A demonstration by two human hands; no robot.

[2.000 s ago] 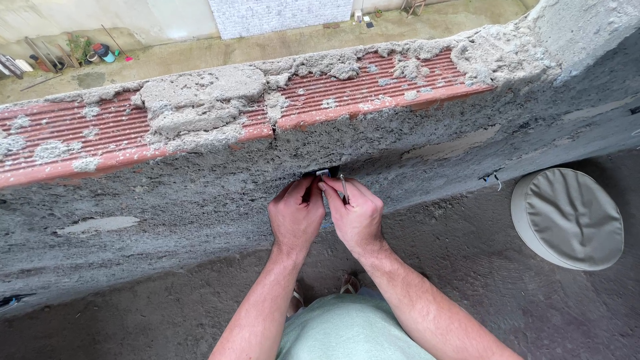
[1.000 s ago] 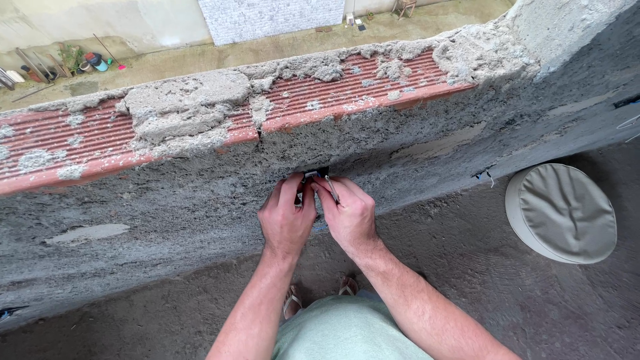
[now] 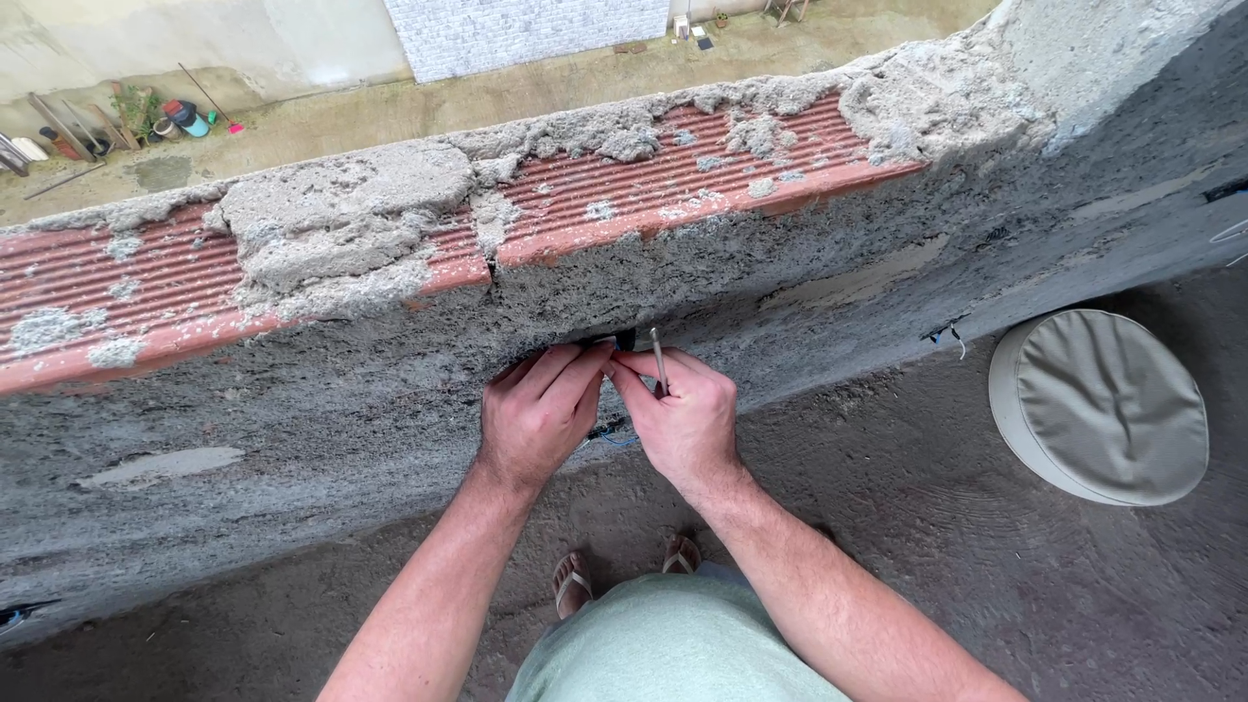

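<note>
My left hand point(image 3: 539, 414) and my right hand point(image 3: 680, 414) meet at the fingertips, close against the rough plastered wall point(image 3: 390, 419). Between the fingertips is a small part with a bit of blue, mostly hidden, so its kind cannot be told. A thin metal shaft point(image 3: 657, 353), perhaps of a screwdriver, sticks up from my right hand, with its dark lower part among the fingers. Just beyond the fingertips a dark opening point(image 3: 624, 337) shows in the wall. Below and between my hands, a blue wire point(image 3: 616, 441) hangs by the wall.
Ribbed red clay blocks point(image 3: 624, 185) with crumbly mortar point(image 3: 341, 210) top the wall. A round grey padded seat point(image 3: 1102, 405) stands on the floor at right. More wires point(image 3: 948, 339) poke from the wall near it, and others point(image 3: 14, 616) at far left. Sandalled feet point(image 3: 573, 583) are below.
My hands stay together at the wall. The metal shaft now stands more upright beside my right fingers. The blue wire below my hands has come into sight.
</note>
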